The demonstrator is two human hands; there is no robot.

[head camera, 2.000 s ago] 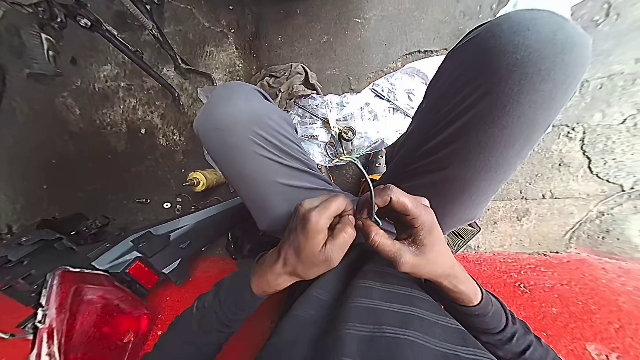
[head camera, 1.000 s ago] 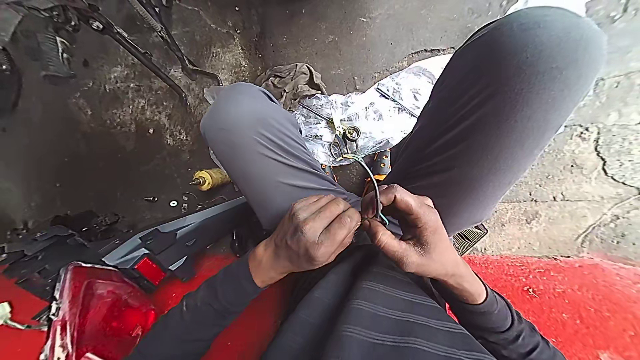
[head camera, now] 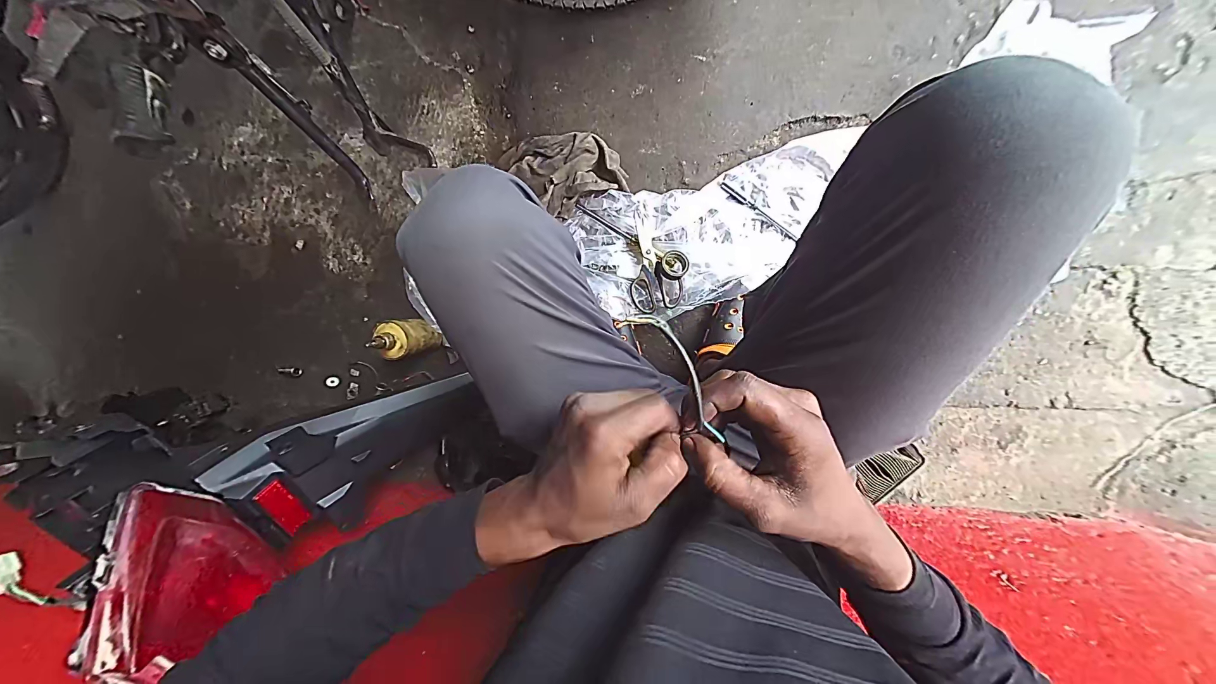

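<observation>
A dark sheathed electrical cable [head camera: 692, 366] with thin coloured wires at its ends arches up between my knees. My right hand [head camera: 774, 456] pinches it near its lower end, where a light blue wire shows. Close against it, my left hand [head camera: 603, 465] has its thumb and fingertips together at the same end; what exactly they grip is hidden. Beyond the cable's upper end, scissors [head camera: 649, 261] with dark handles lie on a clear plastic sheet [head camera: 731, 237], beside a small round dark part [head camera: 674, 265].
A yellow cylindrical part [head camera: 406, 338] and a washer [head camera: 332, 381] lie on the floor at left. Nearby are dark plastic pieces [head camera: 332, 437] and a red lamp lens [head camera: 180, 579]. A crumpled rag [head camera: 565, 166] lies beyond my left knee, and motorcycle parts [head camera: 275, 90] stand at upper left.
My hands stay close together at the cable's lower end, with small shifts of the fingers. The cable still arches up from them.
</observation>
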